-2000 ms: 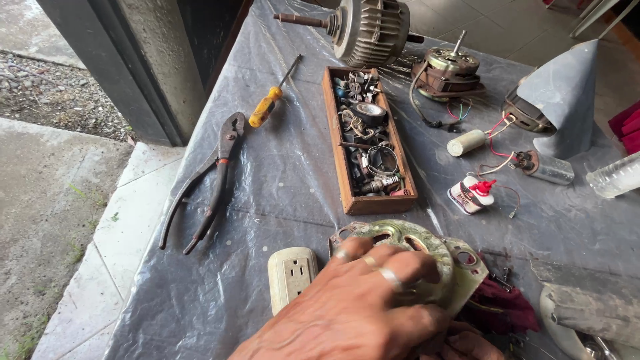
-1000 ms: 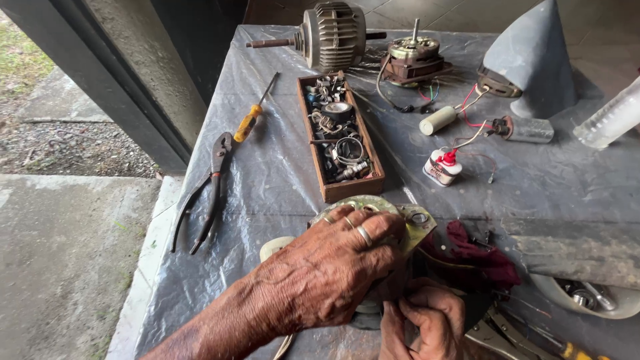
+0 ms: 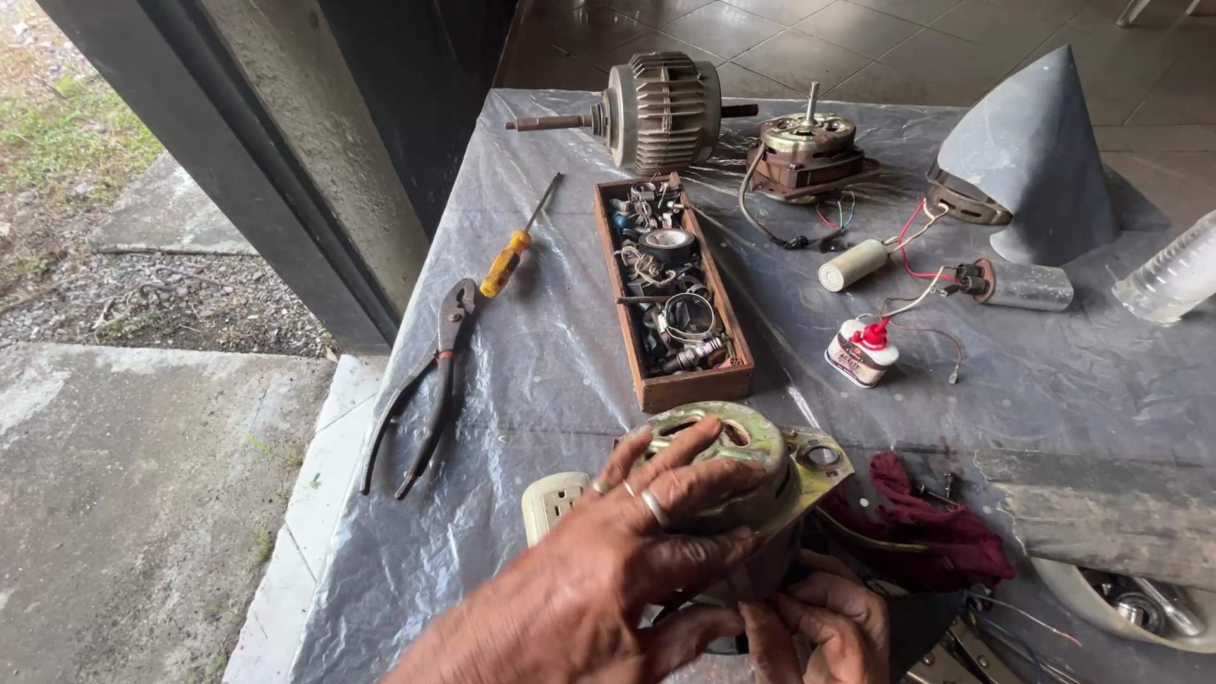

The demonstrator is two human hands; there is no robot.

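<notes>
A metal motor end housing (image 3: 731, 432) with a flanged corner and mounting hole stands near the bottom centre. My left hand (image 3: 636, 541), with rings on its fingers, spreads over its top and side, gripping it. Low beside the motor, my right hand (image 3: 826, 617) has its fingers bent together at the lower side; what they pinch is hidden. Partly behind my left hand lies a beige power outlet (image 3: 551, 503). A dark red cloth (image 3: 926, 537) rests right of the motor, with small screws (image 3: 940, 489) by it.
Slip-joint pliers (image 3: 442, 380) and a yellow-handled screwdriver (image 3: 508, 261) lie left of a wooden box (image 3: 698, 391) of small parts. Behind are a finned motor (image 3: 665, 109), another motor (image 3: 807, 157), capacitors (image 3: 853, 264), an oil bottle (image 3: 862, 356) and a grey cone (image 3: 1031, 152). A bowl (image 3: 1064, 589) sits right.
The flanged housing is tilted differently than two seconds ago. My right hand, mostly hidden at first, now shows at the motor's lower side. My left hand stays on the housing.
</notes>
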